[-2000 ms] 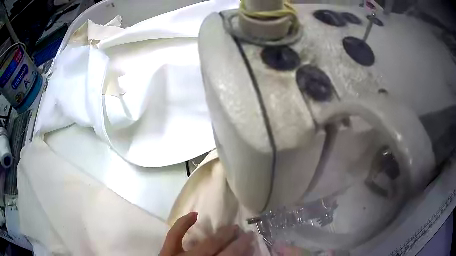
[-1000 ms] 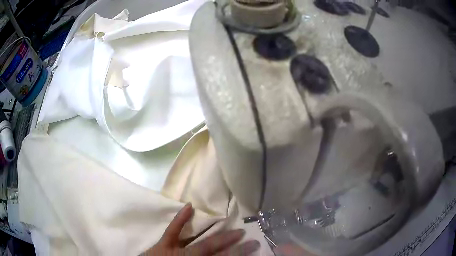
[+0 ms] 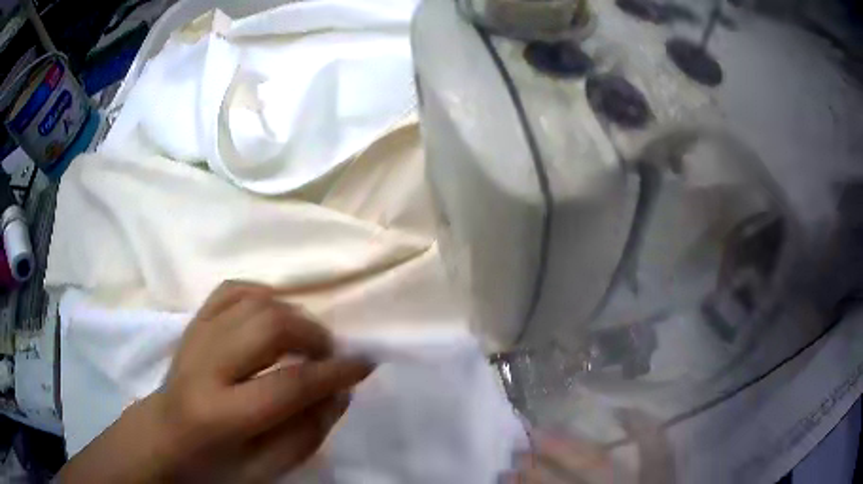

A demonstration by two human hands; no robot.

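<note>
The white garment piece [image 3: 416, 406] lies in front of the machine, with more white cloth behind. The cream piece [image 3: 237, 227] lies across the middle, running to the needle area. The off-white sewing machine head [image 3: 492, 189] stands at the centre right. The presser foot area [image 3: 511, 369] is blurred. My left hand [image 3: 265, 378] is left of it, thumb and fingers pinched on the white piece's edge. My right hand [image 3: 587, 458] is blurred and cut off at the bottom edge, beside the white piece; its fingers' hold is unclear.
A tin can [image 3: 47, 113] with a blue and white label stands at the left edge. A white thread cone [image 3: 15, 241] is below it. The pale curved take-up cover [image 3: 781, 208] projects from the head's front. The table's raised rim [image 3: 156, 52] curves behind the cloth.
My left hand has risen from lying flat on the cream cloth to pinching the white cloth. The cream piece has shifted away, and white cloth now shows in front. My right hand shows more.
</note>
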